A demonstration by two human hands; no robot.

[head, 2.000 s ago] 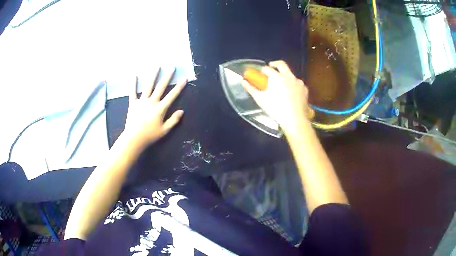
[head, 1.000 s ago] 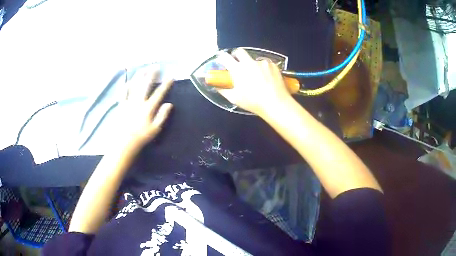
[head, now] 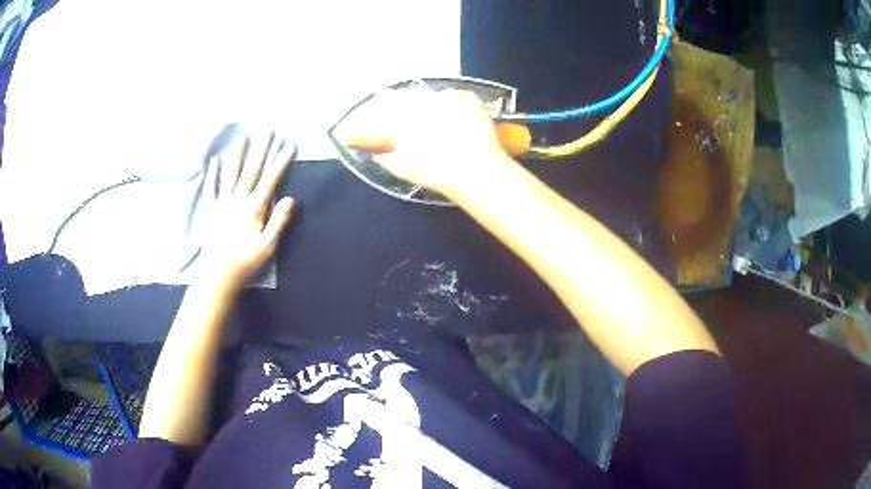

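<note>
A large garment panel (head: 239,67), white in glare, covers the upper left of the dark pressing table cover (head: 353,248). A dark curved seam line shows at its left. My right hand (head: 435,138) is closed around the orange handle of the steam iron (head: 392,187). The iron lies at the panel's lower right edge, its tip pointing left, partly over the cloth and partly over the dark cover. My left hand (head: 244,205) lies with fingers apart on the panel's lower part, left of the iron's tip; it grips nothing.
Blue and yellow lines (head: 602,107) run from the iron to the top. A scorched perforated iron rest (head: 707,172) is at the right. Thread bits (head: 444,285) lie on the cover near my body. A blue mesh crate (head: 72,415) is at lower left, a dark red cover (head: 793,372) at lower right.
The iron in my right hand has moved left from the bare dark cover onto the panel's edge. My left hand has shifted slightly left on the panel. The view has shifted too.
</note>
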